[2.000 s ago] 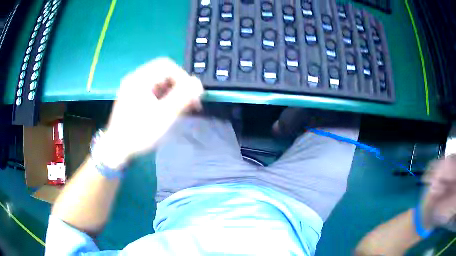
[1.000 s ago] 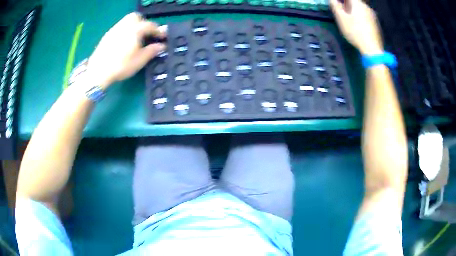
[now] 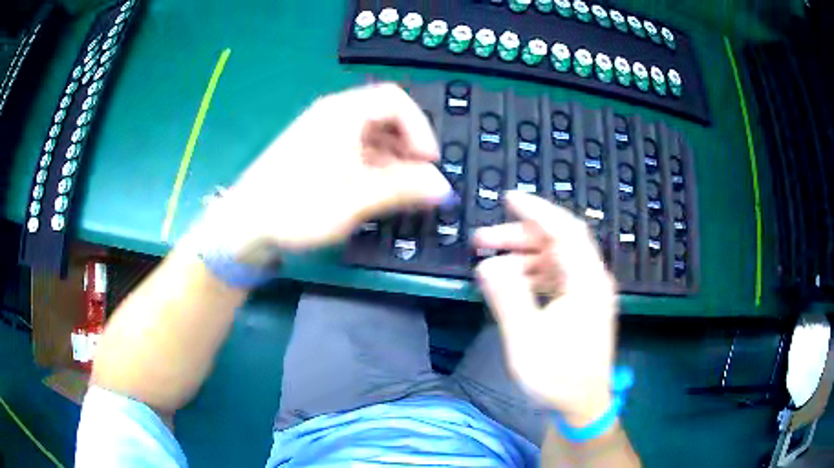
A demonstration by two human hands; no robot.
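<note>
The wide dark housing tray (image 3: 672, 283) lies near the bench's front edge, with black housings (image 3: 489, 187) in its grooves, each with a pale patch. My left hand (image 3: 343, 169) is blurred above the tray's left part, thumb and fingers curled towards each other. A small dark bluish spot shows at its thumb tip; whether it holds a part cannot be told. My right hand (image 3: 553, 292) is over the tray's front middle, palm turned left, fingers apart, with no part visible in it. The two hands do not touch. They hide some housings.
A long black module tray (image 3: 512, 69) with two rows of green modules lies beyond the housing tray. Another narrow tray (image 3: 50, 174) stands at far left. Black ridged trays (image 3: 800, 155) are at the right. A carton (image 3: 55, 338) with red packs is below left.
Since one second ago, my hands have moved from the two sides of the housing tray inward over it. The view has shifted, so more of the green module rows shows.
</note>
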